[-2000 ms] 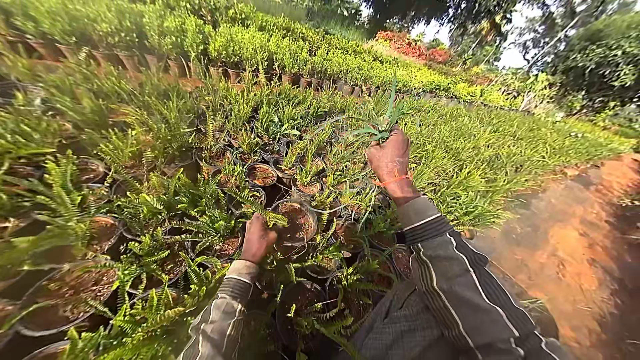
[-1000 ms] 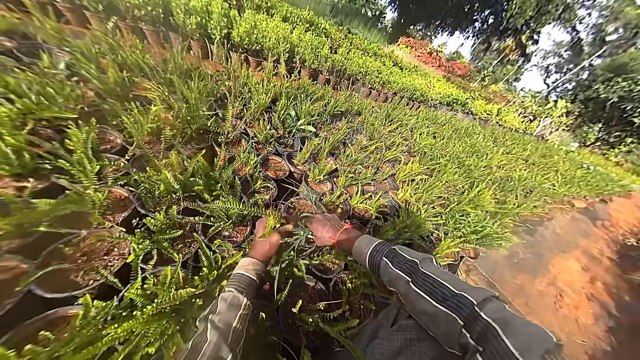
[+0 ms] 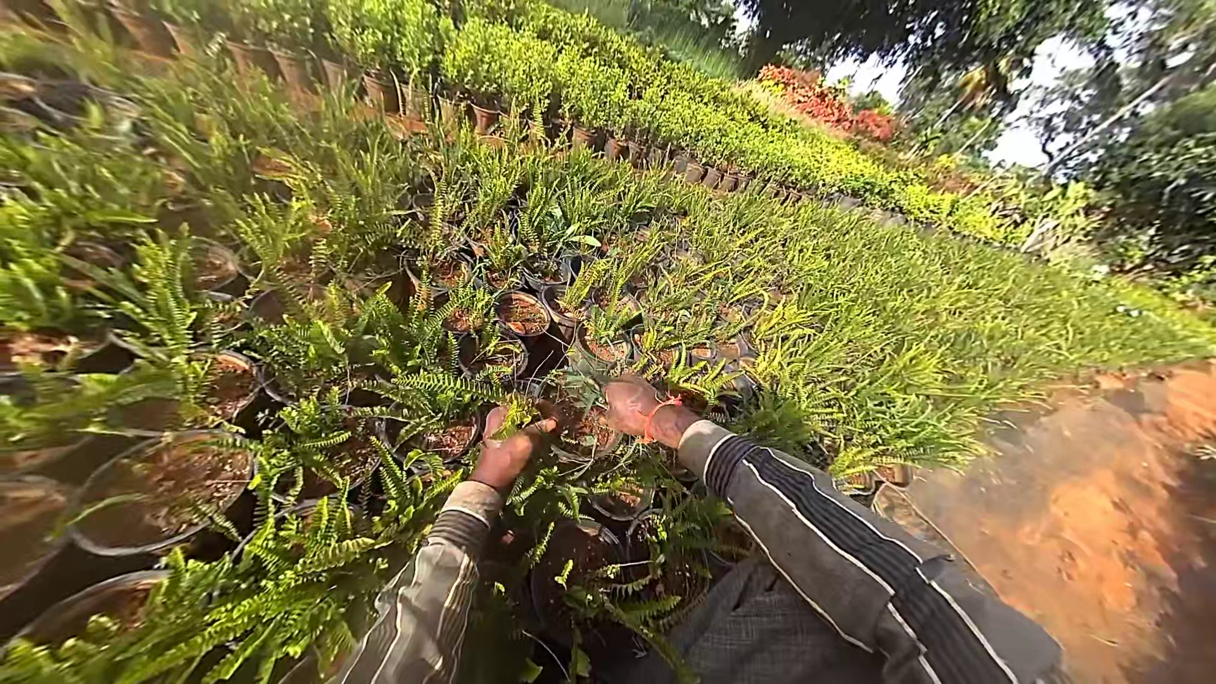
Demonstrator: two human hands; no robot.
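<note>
Black plastic nursery pots with reddish-brown soil and small sword ferns stand packed around both hands. My left hand [image 3: 513, 446] is at the left rim of a soil-filled pot [image 3: 581, 432], beside a fern frond [image 3: 446, 385]; whether its fingers grip anything is unclear. At the same pot's upper right side is my right hand [image 3: 638, 407], back upward, with an orange-red string on the wrist. Its fingertips are partly hidden, so what they hold cannot be told. Just beyond stand another soil-filled pot [image 3: 522, 313] and several more.
Larger pots with soil [image 3: 161, 489] stand at the left. Dense potted ferns [image 3: 883, 313] spread to the right, beside a reddish dirt path [image 3: 1073, 522]. Rows of potted leafy shrubs [image 3: 589, 85] run along the back. My trousered leg [image 3: 760, 636] is at the bottom.
Two seconds ago my right hand was raised with a green long-leaved plant; it has come down beside the left hand at the pots. The left hand is now turned more toward the right hand.
</note>
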